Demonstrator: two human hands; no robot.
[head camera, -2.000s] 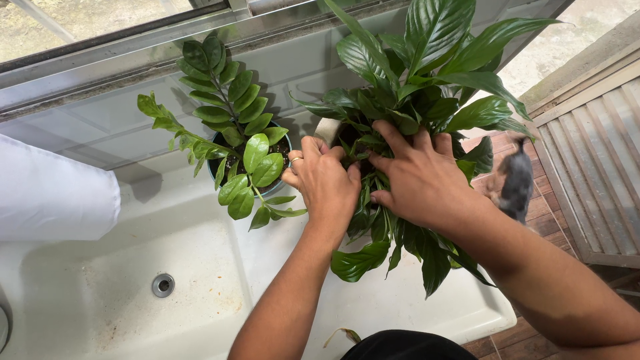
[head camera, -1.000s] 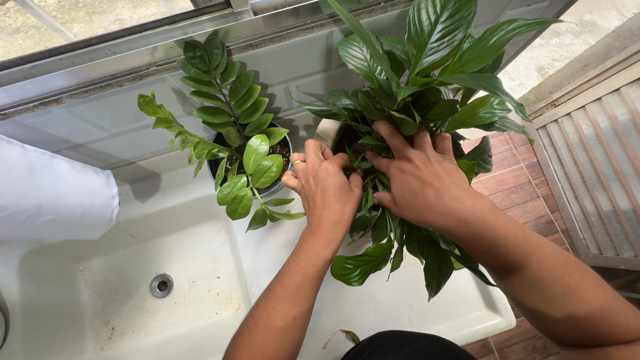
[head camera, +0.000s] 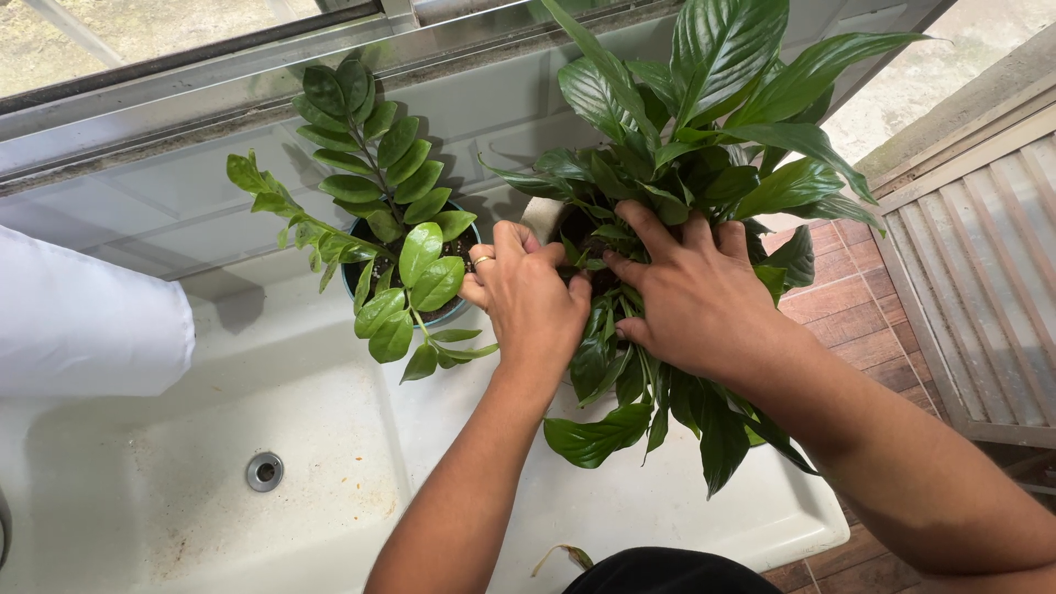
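Observation:
A peace lily (head camera: 726, 74) with broad glossy leaves stands in a pot whose pale rim (head camera: 543, 216) shows at its left. My left hand (head camera: 528, 289), wearing a ring, is at that rim, fingers bent over the pot's edge; whether they pinch anything is hidden. Among the stems, over the dark soil (head camera: 596, 243), lies my right hand (head camera: 697, 289), its fingers spread and the tips partly covered by leaves. Just left of my left hand is a ZZ plant (head camera: 396, 165) in a round pot with a blue rim (head camera: 452, 312).
A white utility sink (head camera: 272, 388) with a metal drain (head camera: 265, 472) spans the left and middle. White cloth (head camera: 91, 313) hangs at the left. A withered leaf (head camera: 577, 556) lies near the front edge. A window frame (head camera: 206, 91) runs behind; a louvered door (head camera: 982, 289) stands right.
The small dark animal seen on the tiled floor at the right two seconds ago is out of view. Both hands stay in nearly the same place at the peace lily.

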